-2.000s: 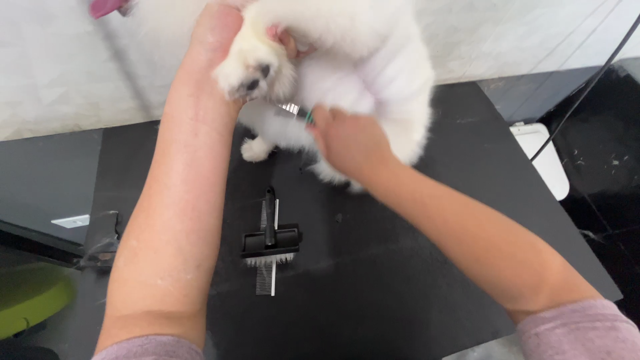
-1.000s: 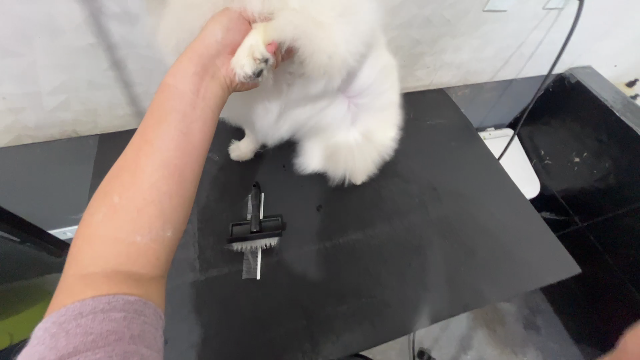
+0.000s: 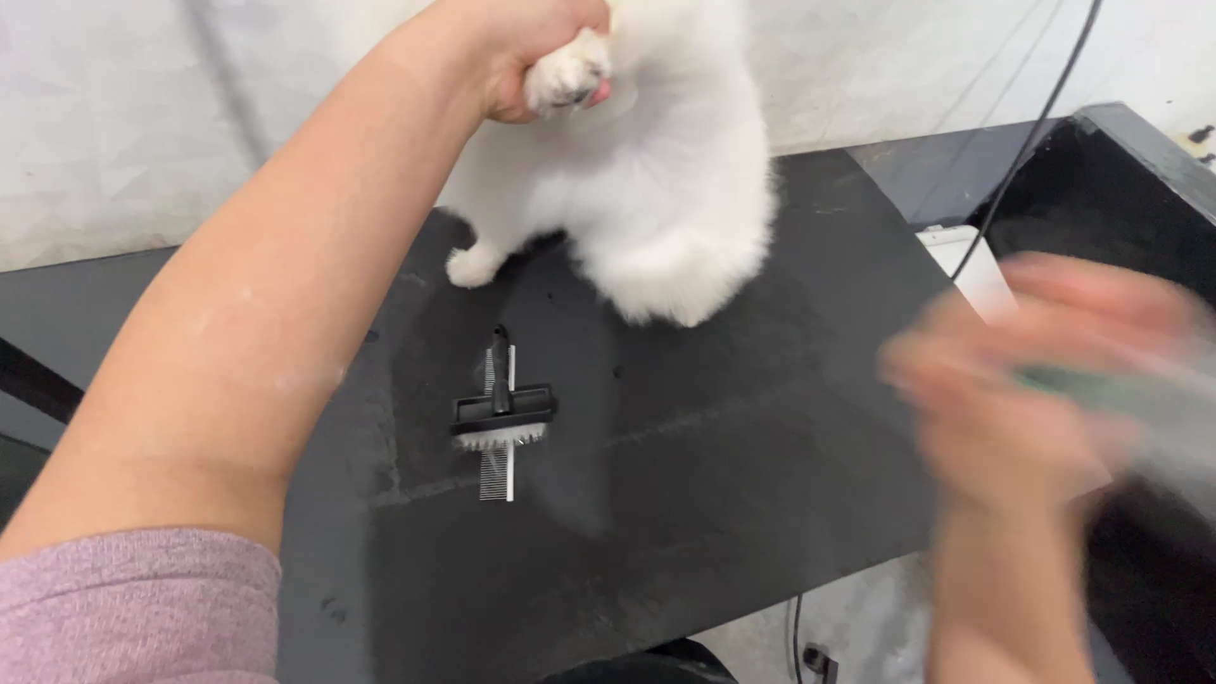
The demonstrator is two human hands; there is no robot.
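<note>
My left hand grips a raised paw of a white fluffy dog at the back of the black table. The dog's head is out of view. At the right, my right hand is motion-blurred; something green and a pale, translucent shape show by it, but its grip cannot be made out. A black-handled grooming rake or brush with pale bristles lies across a metal comb in front of the dog.
A pale wall stands behind the table. A black cable hangs at the right, near a white plastic item and a black tub-like basin. Another cable runs below the table's front edge.
Two seconds ago my right hand was at the dog with a tool; one second ago it was almost out of view, and now it is at the right. My left hand still holds the paw.
</note>
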